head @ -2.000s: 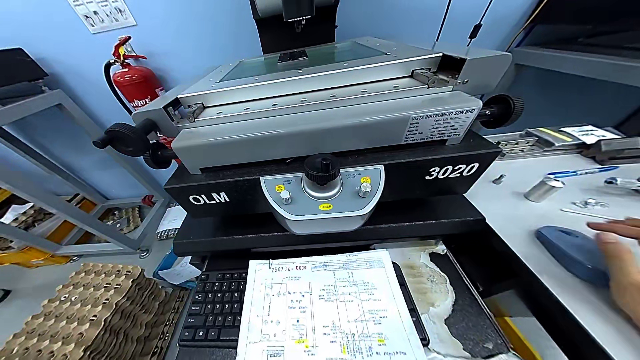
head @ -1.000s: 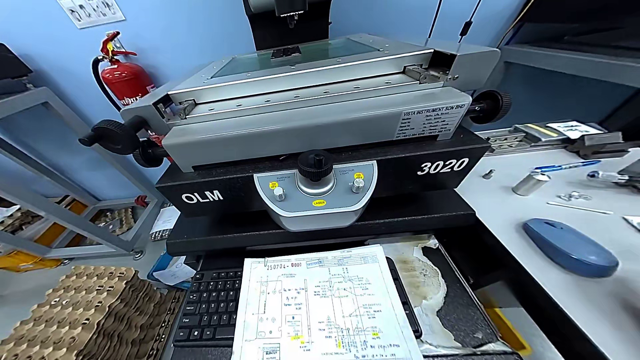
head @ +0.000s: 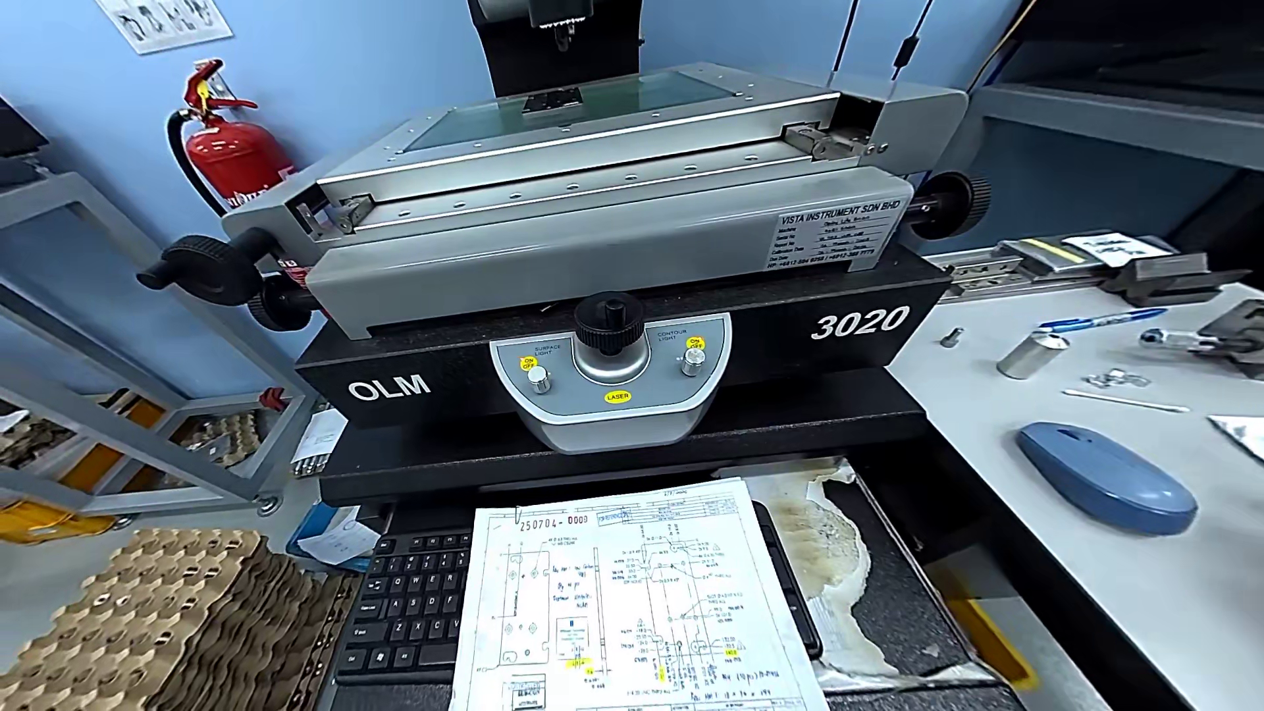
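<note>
Neither my left hand nor my right hand shows in the head view now. An optical measuring machine (head: 632, 237) with a glass stage (head: 592, 104) fills the middle, a small dark part (head: 553, 100) lying on the glass. Its front panel (head: 617, 415) has a black knob (head: 609, 324) and two small silver knobs. Below, a paper drawing with highlighted marks (head: 632, 602) covers part of a black keyboard (head: 410, 602). On the white table at the right rests a blue computer mouse (head: 1106, 478).
Near the mouse are a metal cylinder (head: 1033, 355), a blue pen (head: 1102, 320), a cotton swab (head: 1126, 401) and metal fixtures (head: 1165, 279). Stacked brown trays (head: 128, 622) stand lower left. A red fire extinguisher (head: 237, 158) and a grey metal frame (head: 109, 425) are at the left.
My right hand was at the blue mouse two seconds ago; it has left the mouse and gone out of view. The mouse remains on the table.
</note>
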